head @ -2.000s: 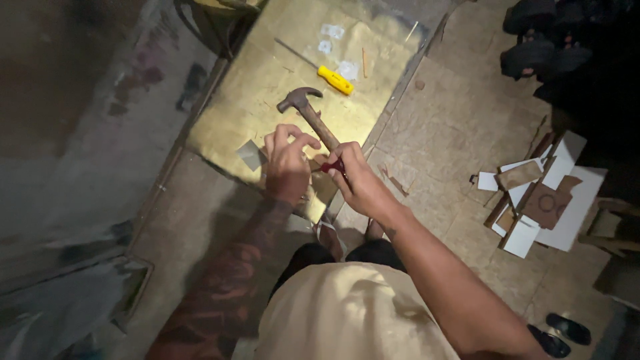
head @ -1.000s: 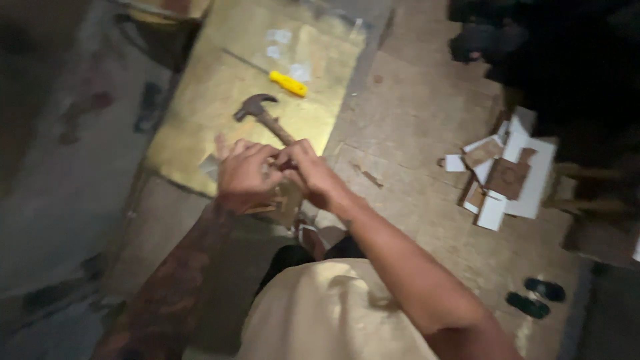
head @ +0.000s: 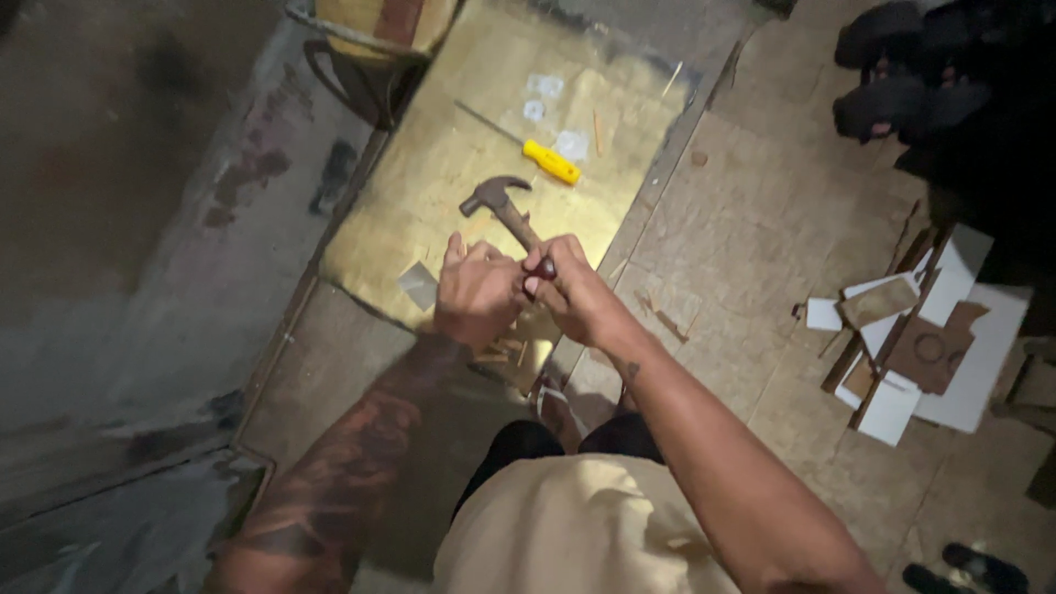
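A claw hammer [head: 497, 196] with a wooden handle lies on the yellowish mat [head: 445, 157], its head beyond my hands and its handle running toward my right hand [head: 569, 285]. My right hand is closed around a small dark red object [head: 540, 270], whose kind I cannot tell. Beside it, touching or nearly so, is my left hand [head: 478, 293], back upward; its fingertips and anything in them are partly hidden. Past the hammer lies a screwdriver with a yellow handle [head: 551, 162]. A small grey flat piece [head: 419, 285] is left of my left hand.
Clear plastic pieces [head: 571, 145] and wood slivers [head: 598, 132] lie on the mat. More splinters [head: 664, 318] are on the tiled floor at right, with white boards and brown pieces [head: 928, 355] farther over. A round container [head: 355, 49] stands at upper left; sandals [head: 982, 569] at lower right.
Both hands stay close together near the hammer's handle. The dark red object, hidden one second ago, shows at my right hand. The view has shifted.
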